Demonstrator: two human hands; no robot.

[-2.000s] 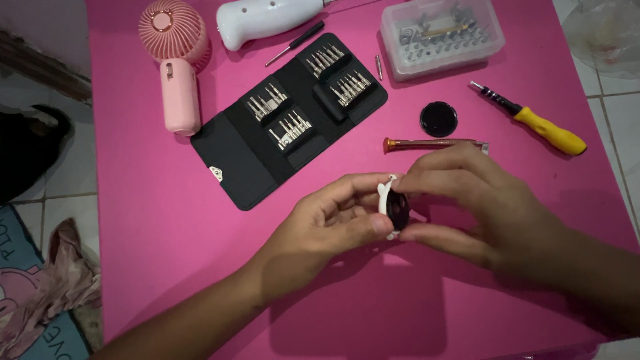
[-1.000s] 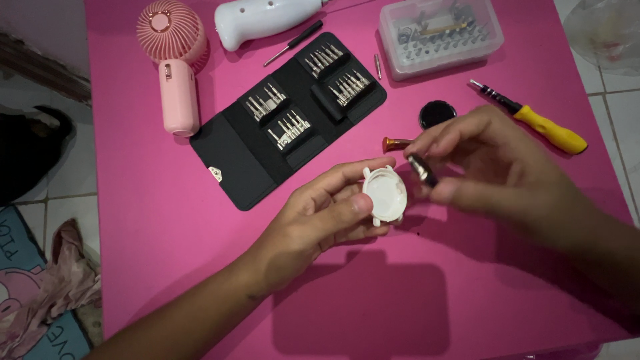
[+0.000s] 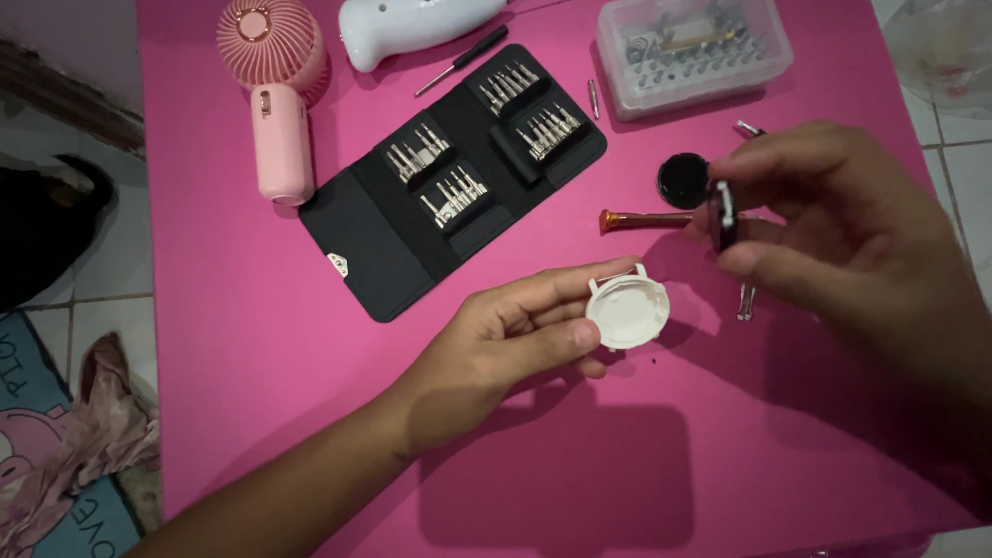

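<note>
My left hand (image 3: pixel 515 333) holds a white plastic watch case (image 3: pixel 629 311) by its rim, hollow side up, above the pink table. To its upper right, my right hand (image 3: pixel 821 217) pinches a dark round watch part (image 3: pixel 724 215) edge-on between thumb and fingers. Just behind that part lies a black round disc (image 3: pixel 683 180). A copper-coloured screwdriver handle (image 3: pixel 643 221) lies below the disc, its right end hidden by my right hand. Under the same hand a small metal piece (image 3: pixel 745 301) shows on the table.
An open black bit wallet (image 3: pixel 457 186) holds several screwdriver bits. Around it lie a pink handheld fan (image 3: pixel 283 139), a white appliance handle (image 3: pixel 418 31), a black screwdriver (image 3: pixel 465 58), a loose bit (image 3: pixel 594 99) and a clear plastic box (image 3: pixel 694 58) of bits.
The dark round part has come out of the white case and moved right and up in my right hand. The hollow of the case now shows. My left hand still holds the case.
</note>
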